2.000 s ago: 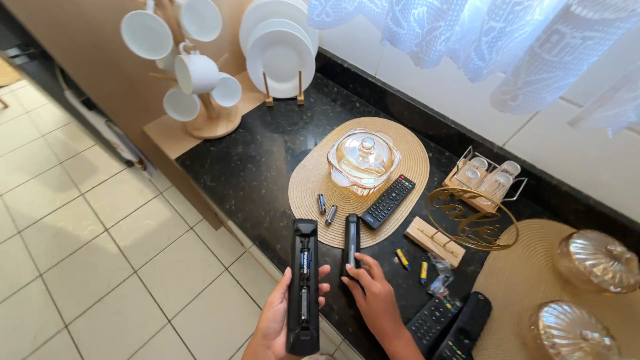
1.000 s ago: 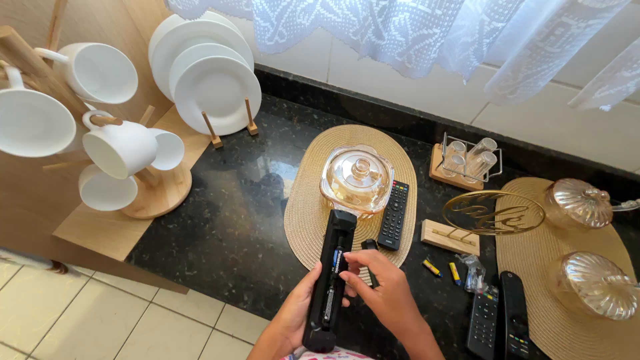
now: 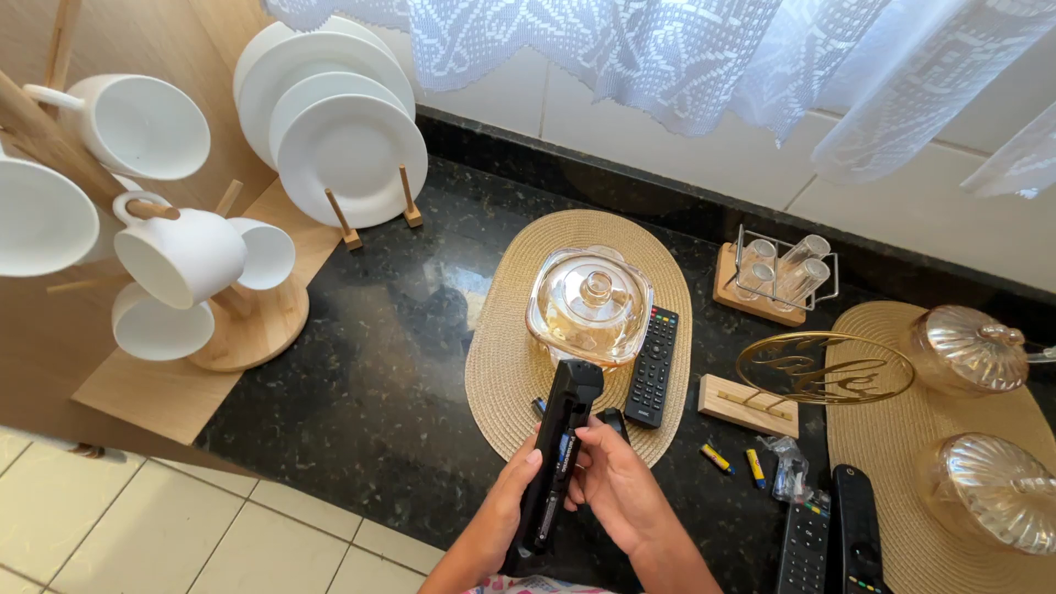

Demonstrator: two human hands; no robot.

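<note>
A black remote control (image 3: 559,462) with its battery compartment uncovered is in my left hand (image 3: 505,499), with batteries lying inside. The fingers of my right hand (image 3: 615,487) touch the compartment's right side near the upper battery (image 3: 566,450); whether they grip anything is not clear. Behind my right fingers, a small black piece (image 3: 614,419) is partly hidden. One loose battery (image 3: 539,406) shows on the woven placemat (image 3: 503,355), left of the held remote. Another black remote (image 3: 652,367) lies on that mat beside a lidded amber glass dish (image 3: 590,305).
Yellow batteries (image 3: 717,459), a clear plastic wrapper (image 3: 789,466) and two remotes (image 3: 856,528) lie at right. Behind them stand a wooden-based gold sign (image 3: 749,406) and a rack of small glasses (image 3: 759,305). A mug tree (image 3: 264,330) and white plates (image 3: 351,157) stand at left.
My right hand has moved from the black piece beside the held remote to its battery compartment. That piece was upright in my right fingers two seconds ago. The view has shifted.
</note>
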